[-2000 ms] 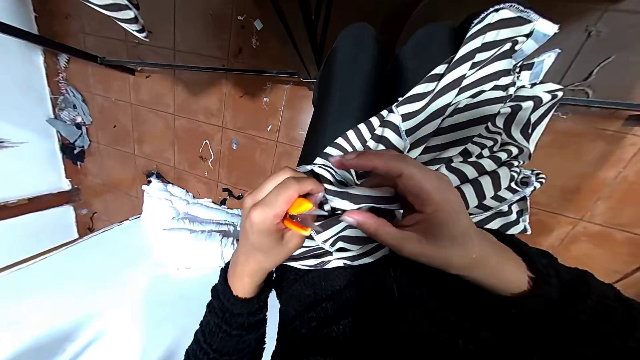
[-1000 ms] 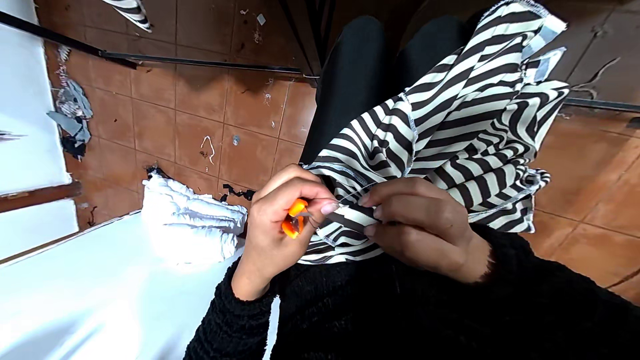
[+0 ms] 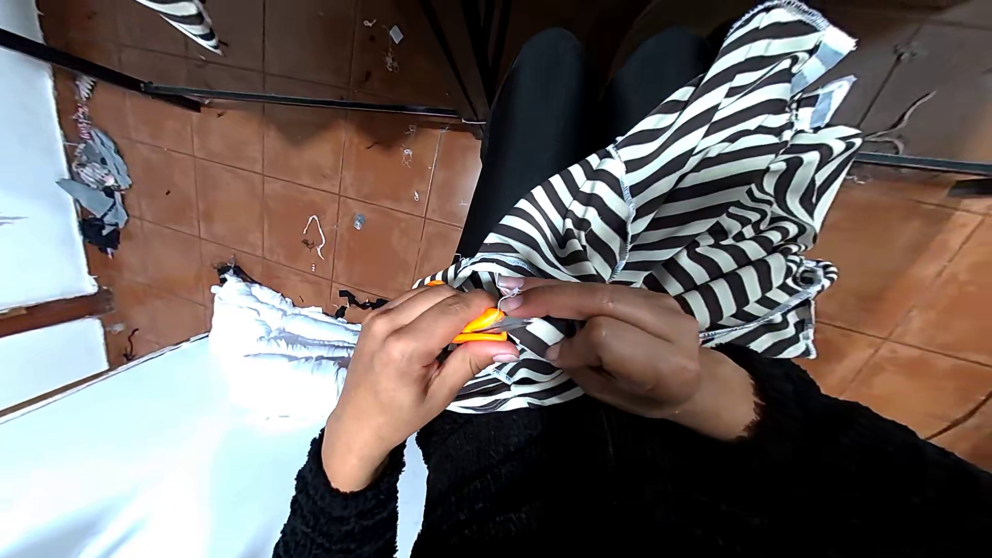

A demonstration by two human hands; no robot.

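Observation:
Across my lap lies a black-and-white striped cloth (image 3: 697, 178) with overlocked seams. My left hand (image 3: 411, 372) grips small orange-handled thread snips (image 3: 484, 329), whose metal blades point right, over the cloth. Close to the blade tips, my right hand (image 3: 635, 341) pinches the cloth and a few pale loose threads (image 3: 510, 294) between thumb and fingers. Whether the blades touch the threads cannot be told. Part of the cloth is hidden beneath both hands.
A white table (image 3: 155, 465) is at the lower left, with a bunched white fabric (image 3: 271, 349) at its edge. Grey scraps (image 3: 105, 186) and thread bits (image 3: 316, 236) lie on the tiled floor (image 3: 232, 194). A black metal bar (image 3: 302, 99) crosses beyond my knees.
The snips have turned so that their blades point right toward the pinched threads. My right hand, spread apart two seconds ago, has closed on the cloth.

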